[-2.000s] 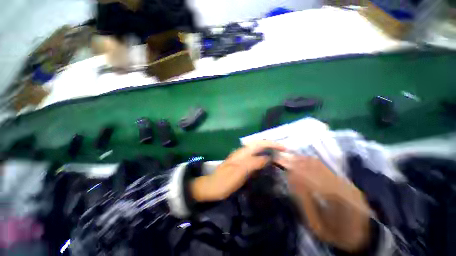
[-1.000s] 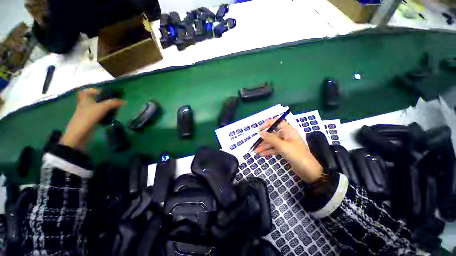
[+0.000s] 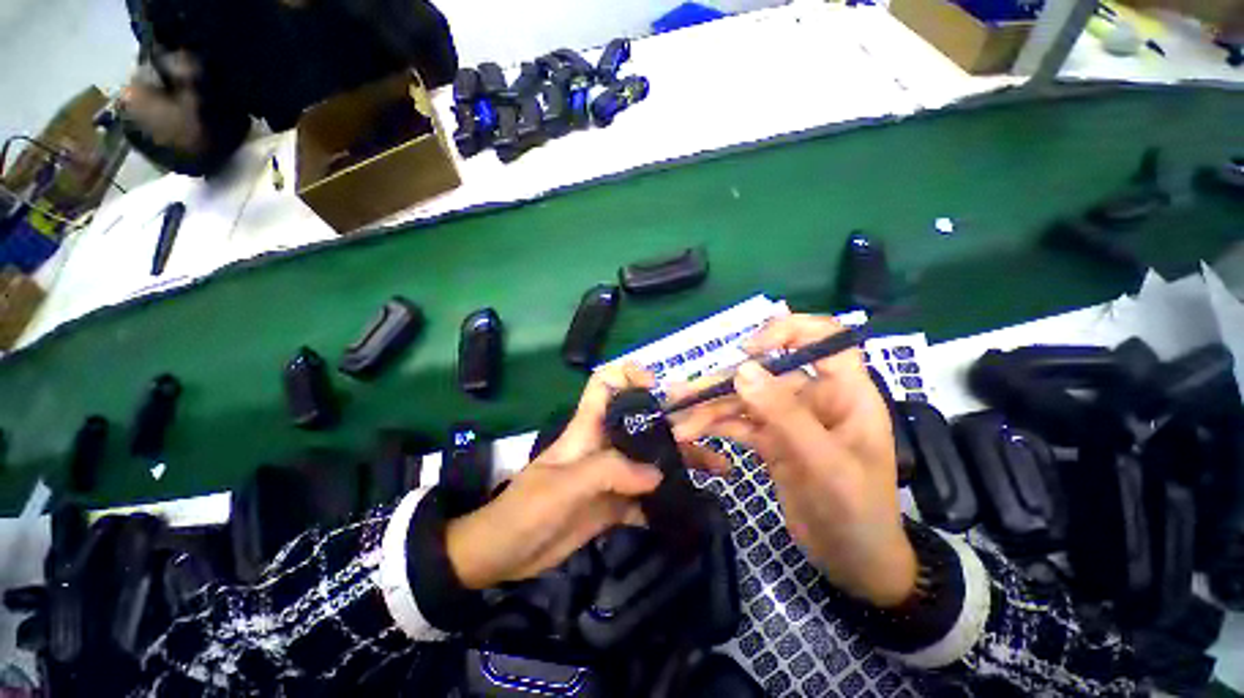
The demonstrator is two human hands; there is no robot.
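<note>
My left hand point(image 3: 553, 498) holds a black device housing point(image 3: 669, 480) upright over the pile, its rounded end facing up. A small dark sticker with pale marks point(image 3: 637, 423) shows on that end. My right hand point(image 3: 825, 464) holds dark tweezers point(image 3: 805, 357) like a pen. Their tip is at the sticker; whether it touches cannot be told. The label sheets point(image 3: 778, 566), white with rows of small dark labels, lie under and behind my right hand. A pile of black housings point(image 3: 621, 586) lies below my hands.
A green conveyor belt point(image 3: 764, 218) carries several black housings. More housings lie at right point(image 3: 1010, 471) and lower left. On the far bench point(image 3: 764, 96) are an open cardboard box point(image 3: 375, 177), a black-and-blue cluster point(image 3: 546, 98) and a dark slim tool point(image 3: 168, 237). A person leans there at upper left.
My left hand has come from the belt at left to the middle with a housing in it. My right hand has lifted the tweezers from the label sheet to the housing's end. Belt housings have shifted left.
</note>
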